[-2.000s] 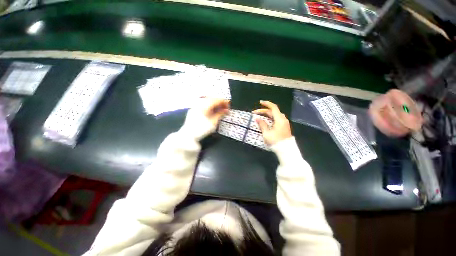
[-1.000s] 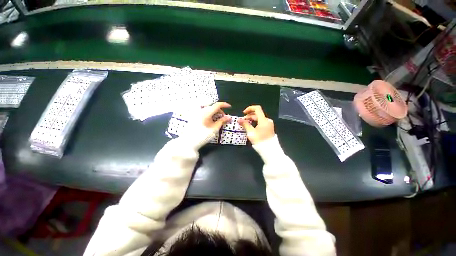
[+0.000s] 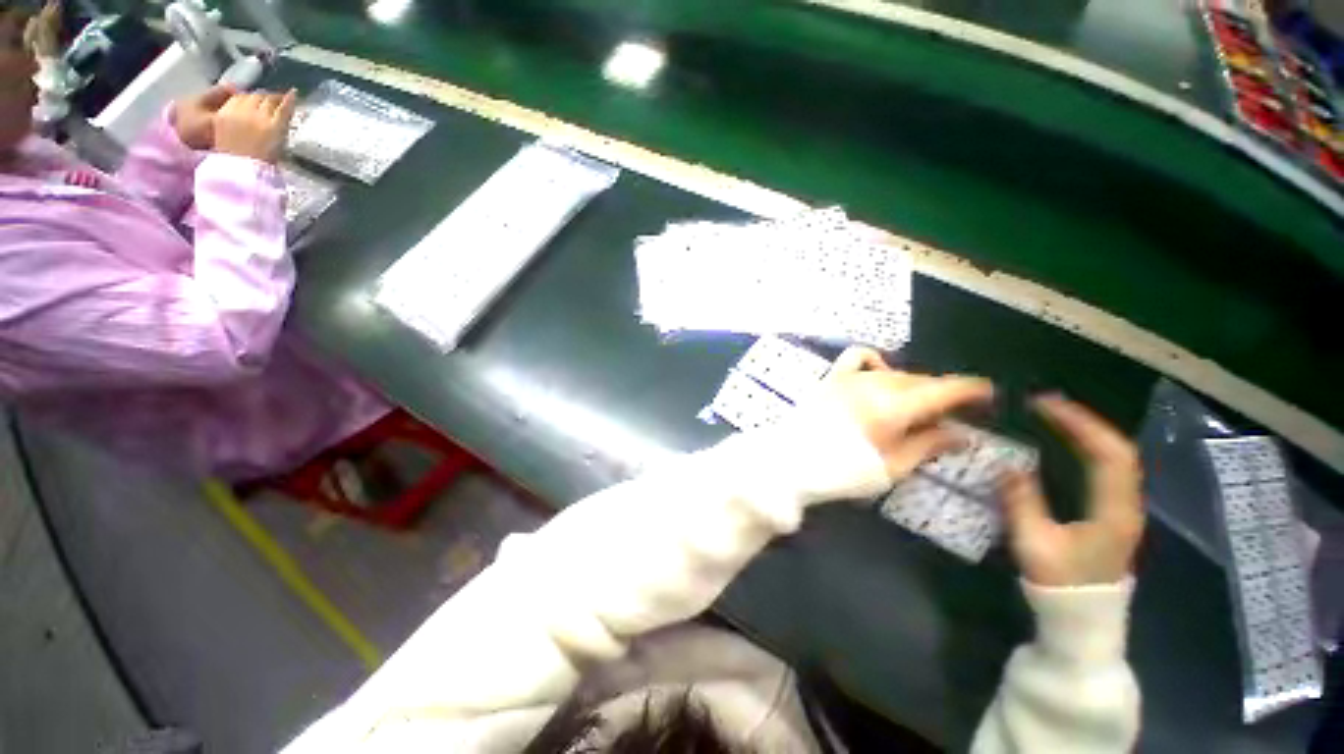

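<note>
A small white board section with black marks (image 3: 951,505) is between my hands, over the bench. My left hand (image 3: 902,416) is blurred at its upper left edge; whether its fingers grip it cannot be told. My right hand (image 3: 1083,494) is blurred and open, thumb and fingers apart, the thumb over the section's right edge. Another small section (image 3: 767,386) lies left of my left hand, partly hidden by hand and sleeve. The loose panel pile (image 3: 781,277) lies fanned beyond it. A narrow panel stack (image 3: 1263,567) lies on a clear plastic bag (image 3: 1179,449) at the right.
A bagged panel pack (image 3: 494,243) lies left of the pile. Smaller bagged panels (image 3: 354,133) lie farther left, by a person in a pink sleeve (image 3: 243,251). The green conveyor (image 3: 884,133) with its pale edge strip runs beyond the bench. Red and yellow items (image 3: 1275,89) are at upper right.
The view has turned left, showing the person in pink; fan and phone have left the picture. My hands have moved farther apart. My right fingers have opened away from the small section.
</note>
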